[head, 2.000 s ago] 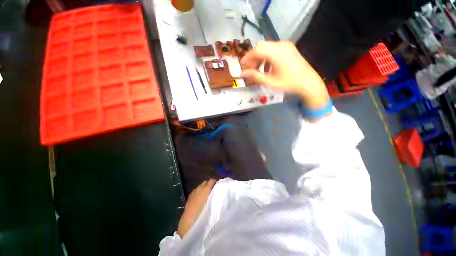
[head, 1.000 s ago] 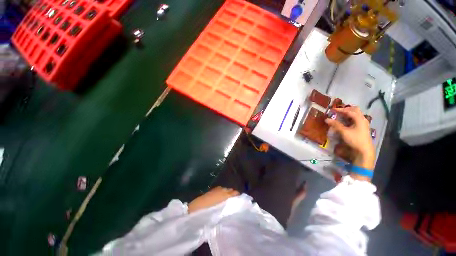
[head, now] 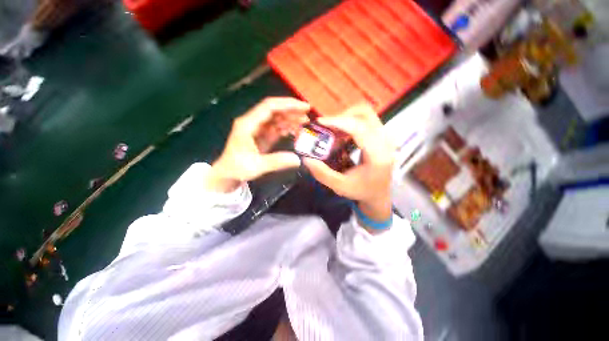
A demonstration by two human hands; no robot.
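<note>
A small rounded-square watch housing [head: 314, 142] with shiny, coloured parts inside is held up in front of my chest, over the near edge of the green belt. My right hand [head: 360, 156], with a blue wrist strap, grips it from the right between thumb and fingers. A dark piece is beside it within the right fingers; blur hides its shape. My left hand [head: 264, 143] is at the housing's left side, thumb and fingertips close to its edge. Whether the left fingertips touch it is hard to tell.
An orange-red tray [head: 360, 56] lies beyond my hands. To the right is the white press bed [head: 427, 220] with brown fixture blocks [head: 434, 168] and the brass-gold press head [head: 521, 70]. Small units [head: 121, 151] lie on the green belt [head: 133, 93] at left.
My right hand has moved left from the press fixtures with the housing. My left hand has risen from the belt's near edge to meet it. The view has turned and shifted.
</note>
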